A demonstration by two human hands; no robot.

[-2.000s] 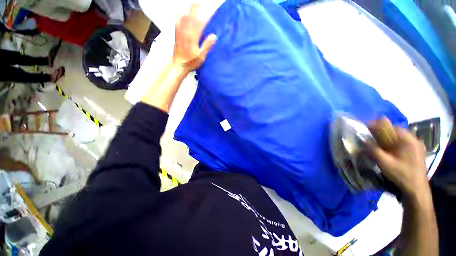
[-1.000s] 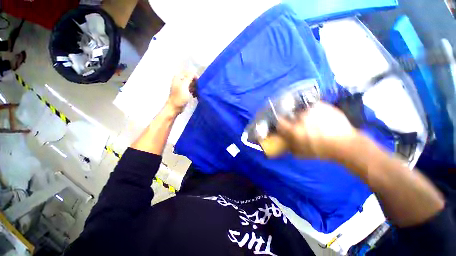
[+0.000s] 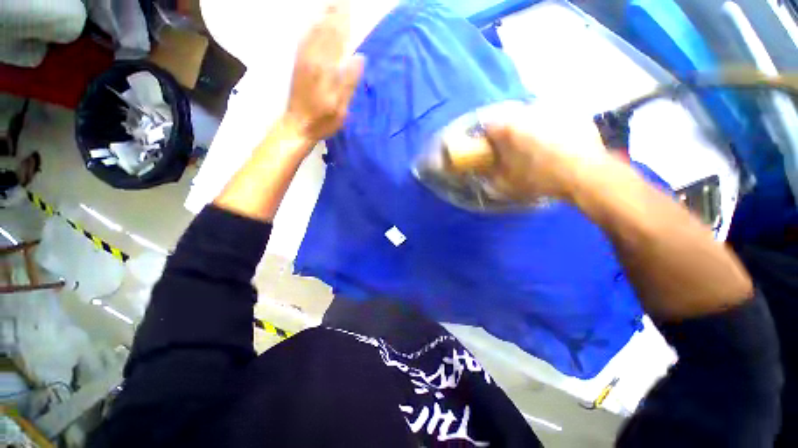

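The royal blue work jacket (image 3: 490,262) lies spread on the white padded pressing board (image 3: 569,52), with a small white label on its lower left part. My right hand (image 3: 534,162) is closed on the tan handle of the silver steam iron (image 3: 446,179), which is over the middle of the jacket; the hand and iron are somewhat blurred. Whether the iron's sole touches the cloth cannot be told. My left hand (image 3: 324,83) is at the jacket's upper left edge with its fingers extended and thumb apart, holding nothing.
A square metal iron rest (image 3: 698,199) is at the board's right end. Yellow-black snips (image 3: 602,393) lie at the near edge. A round black bin (image 3: 133,124) with white scraps stands on the floor at the left, near yellow-black floor tape (image 3: 79,229).
The iron has come from the jacket's right side to its middle, and slightly up since the last frame. My left hand, closed at the edge one second ago, is now opened and farther up.
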